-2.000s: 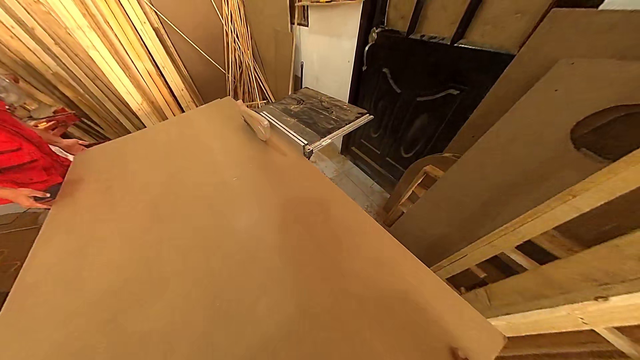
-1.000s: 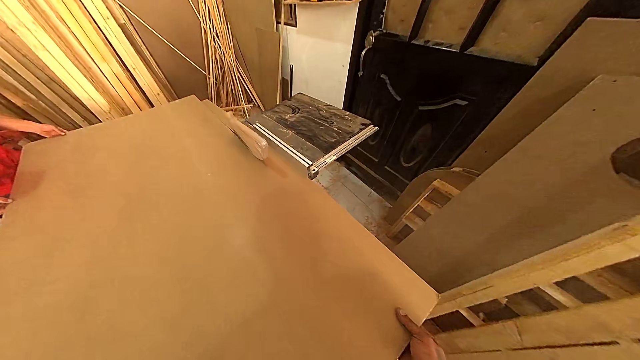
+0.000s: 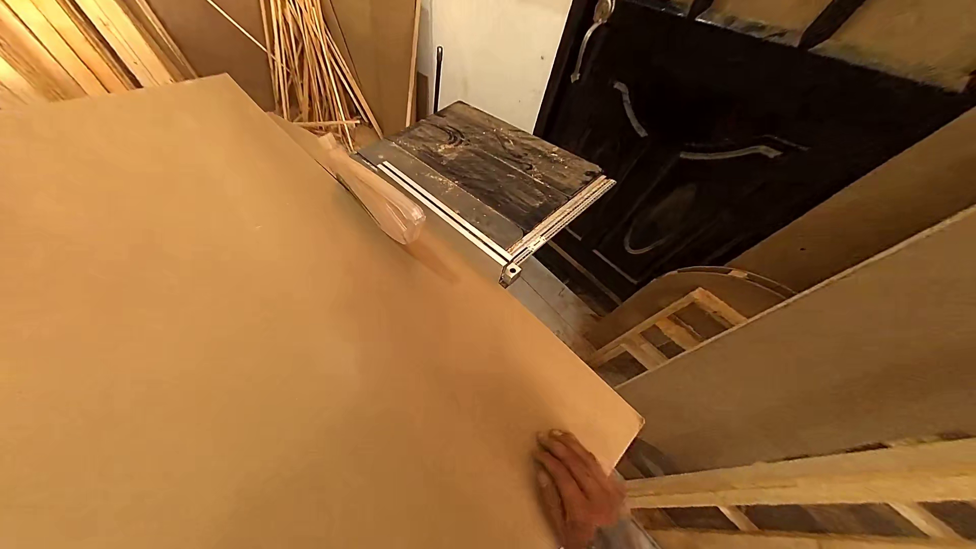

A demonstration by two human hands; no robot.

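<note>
A large brown fibreboard sheet (image 3: pixel 252 305) fills the left and lower part of the head view, lying over part of a table saw. My right hand (image 3: pixel 579 488) rests near the sheet's near right corner, fingers on its upper face; whether the thumb grips underneath is hidden. Past the sheet's far edge shows the saw's dark, worn table (image 3: pixel 496 164) with metal rails along two sides. A clear plastic blade guard (image 3: pixel 381 202) stands at the sheet's far edge. My left hand is out of view.
Wooden planks (image 3: pixel 69 46) and thin strips (image 3: pixel 313 69) lean at the back left. A black panelled door (image 3: pixel 686 160) stands beyond the saw. Fibreboard panels (image 3: pixel 839 358), a slatted wooden frame (image 3: pixel 679 328) and wooden battens (image 3: pixel 801 484) line the right side.
My right hand has moved from the corner's edge onto the sheet's upper face. The other person's hand at the left, seen in both earlier frames, is out of view. The view has shifted.
</note>
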